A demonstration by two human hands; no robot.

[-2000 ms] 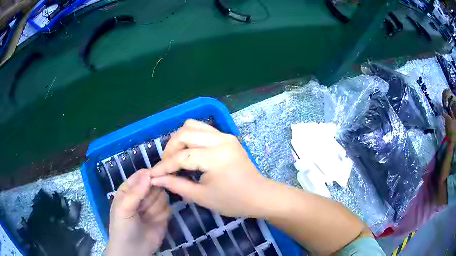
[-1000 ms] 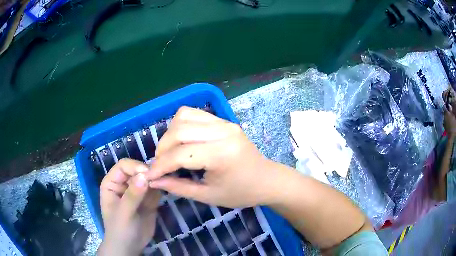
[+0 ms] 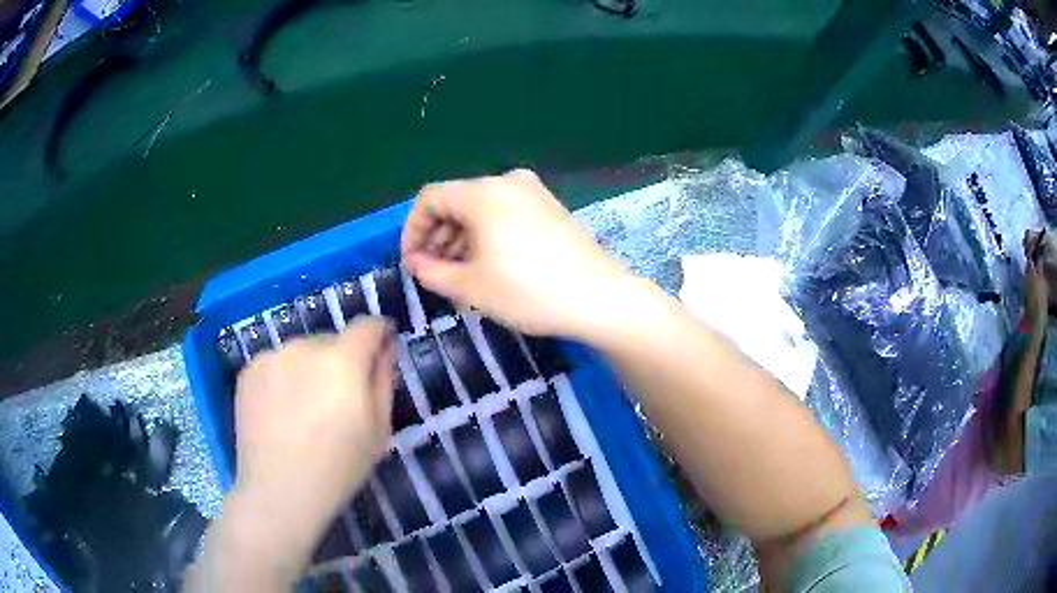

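A blue tray (image 3: 301,257) holds rows of black curved plastic pieces (image 3: 469,453) with pale strips between them. Small shiny specks show at the upper ends of several pieces in the back row. My right hand (image 3: 504,249) is over the tray's back right part, fingers curled with the thumb near the index finger; whether it pinches a tiny part cannot be seen. My left hand (image 3: 313,417) is blurred over the tray's left part, back of the hand up, its fingertips low over the pieces and mostly hidden.
A heap of black pieces (image 3: 104,498) lies left of the tray. White paper (image 3: 742,313) and clear bags of dark parts (image 3: 887,348) lie at right. Black curved parts (image 3: 87,110) lie on the green belt (image 3: 556,104). Another person's arm (image 3: 1035,301) shows at the far right.
My hands, fingertips together before, are now apart. The right hand has moved up and right over the back row; the left has turned palm down over the tray.
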